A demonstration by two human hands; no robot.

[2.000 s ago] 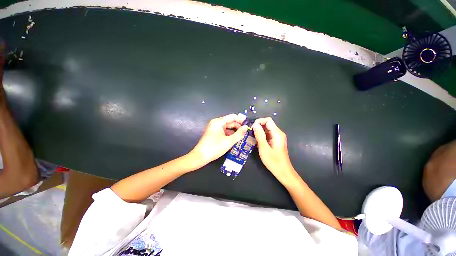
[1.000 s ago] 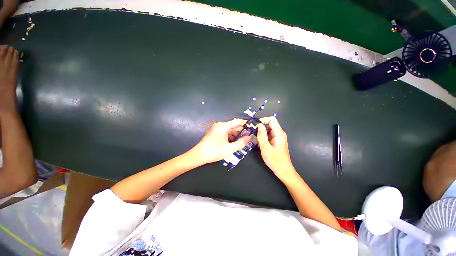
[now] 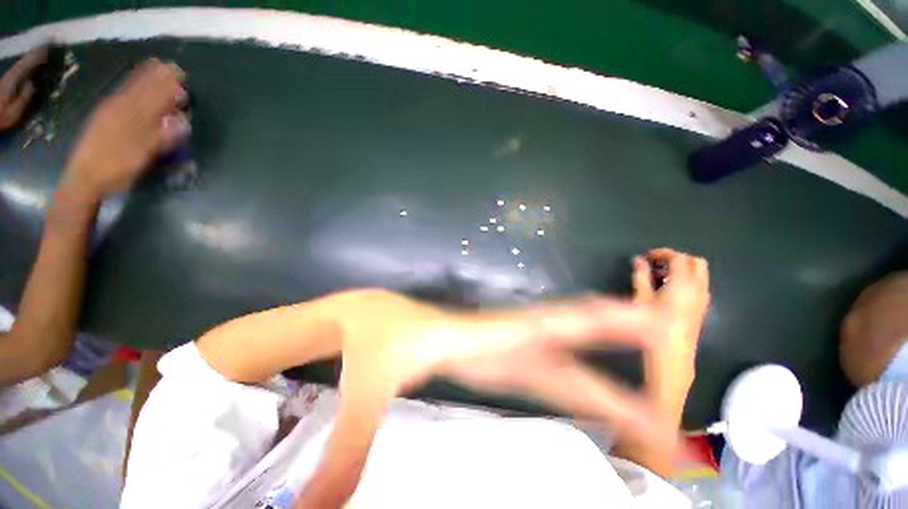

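My left hand (image 3: 587, 348) is badly blurred and reaches across to the right, low over the bench; whether it holds anything cannot be told. My right hand (image 3: 679, 288) is at the right, over the place of the dark tweezers, with curled fingers around a small dark thing (image 3: 659, 270). The tweezers' shape is not visible, so I cannot tell if this is them. No circuit board shows in front of me. Several tiny white bits (image 3: 501, 227) lie scattered on the dark green bench (image 3: 329, 159).
At the left, a neighbour's hand (image 3: 134, 129) holds a small bluish piece (image 3: 179, 164). A black handheld fan (image 3: 735, 151) lies by the white rail (image 3: 398, 50) at the upper right. A white desk fan (image 3: 762, 413) and a neighbour's arm (image 3: 881, 328) are at the right.
The board has left my hands and the picture's middle. My left hand has swung right; my right hand has moved right to the tweezers' place. More white bits show. The neighbour's hand moved inward.
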